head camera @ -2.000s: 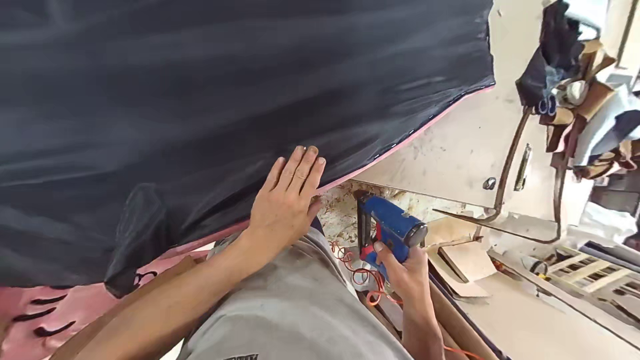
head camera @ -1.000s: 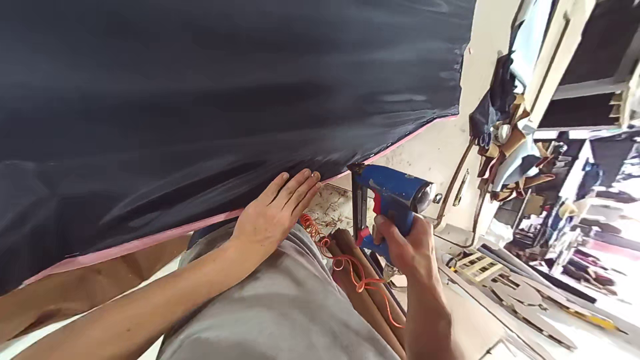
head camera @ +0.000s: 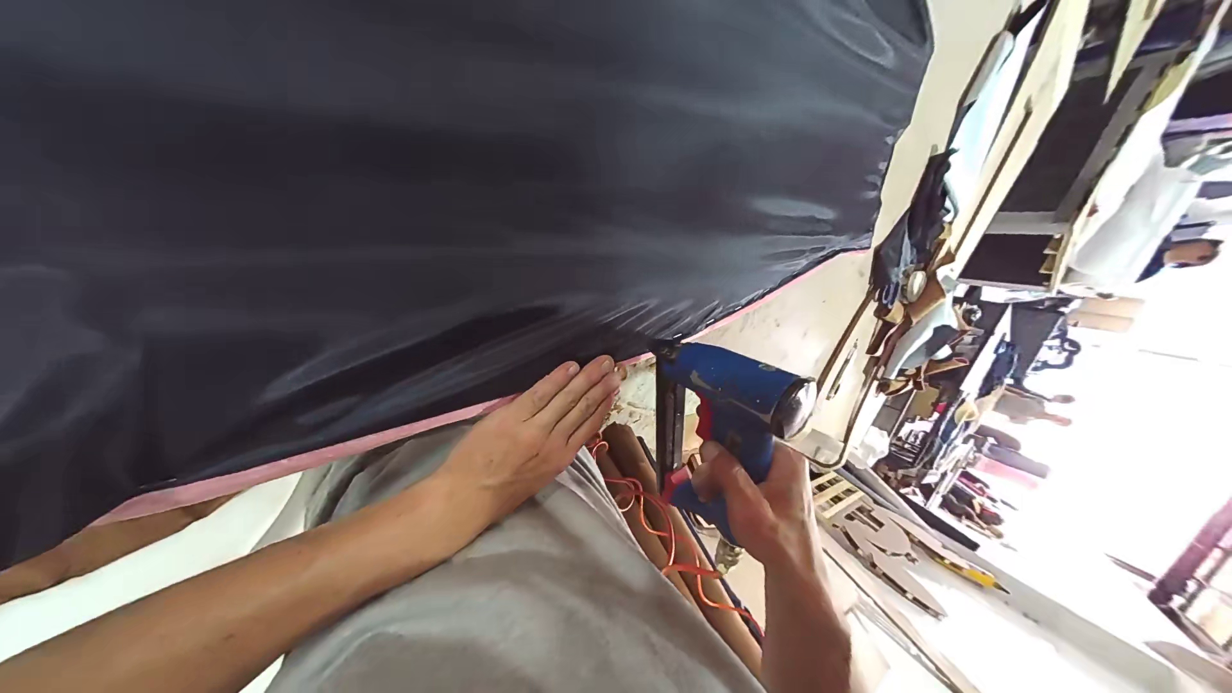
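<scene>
A large sheet of black fabric (head camera: 433,192) covers the upper left, with pink material (head camera: 327,454) showing along its lower edge. My left hand (head camera: 539,433) lies with its fingers extended and close together on the fabric's edge, gripping no tool. Just right of its fingertips, my right hand (head camera: 760,500) grips a blue pneumatic staple gun (head camera: 736,380) by the handle. The gun's nose touches or nearly touches the fabric edge; exact contact cannot be told. An orange coiled air hose (head camera: 674,539) hangs below the gun, partly behind my grey shirt.
Brown rolls (head camera: 640,462) stand below the gun. On the right are a heap of fabric and leather scraps (head camera: 924,318), a work surface with flat cut pieces (head camera: 895,558), and shelving (head camera: 1030,212). Part of another person appears at the far right.
My right hand has brought the staple gun up to the fabric edge, near my left fingertips. My left hand stays along the edge. The view has turned, showing more of the workshop.
</scene>
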